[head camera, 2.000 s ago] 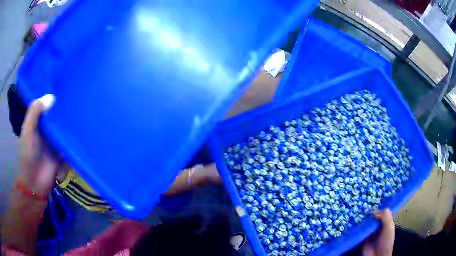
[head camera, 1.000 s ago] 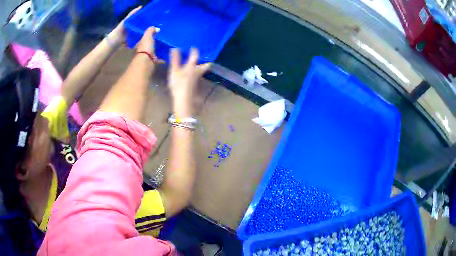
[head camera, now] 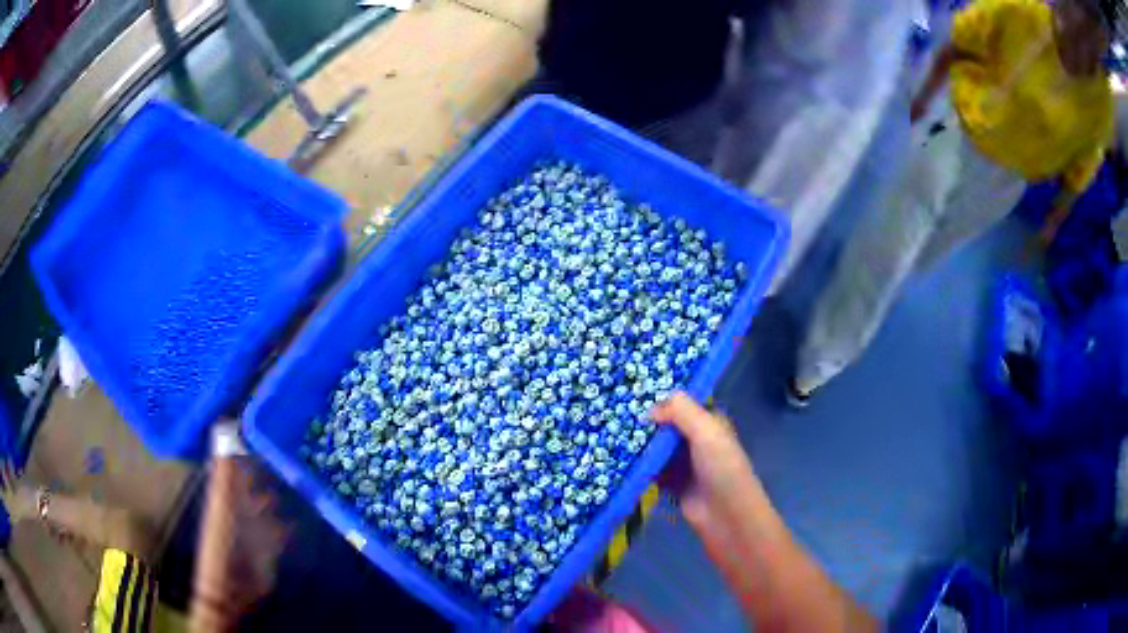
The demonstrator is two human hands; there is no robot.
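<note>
A large blue tote, full of small blue-and-white parts, lies tilted across the middle of the view. My right hand grips its lower right rim, thumb on the inside edge. My left hand is blurred at the tote's left corner, with a white covering on a fingertip; whether it touches the rim cannot be told. A bit of pink sleeve shows below the tote.
A blue bin with small plain-blue pieces stands left, on the cardboard-covered bench. Another person's arm and yellow-striped sleeve are lower left. People stand beyond the tote; more blue bins are right, along the blue-grey floor.
The view has swung right. My left hand, earlier at the emptier blue tray beside another person's hands, is now near the full tote. The full tote is now central with my right hand on it.
</note>
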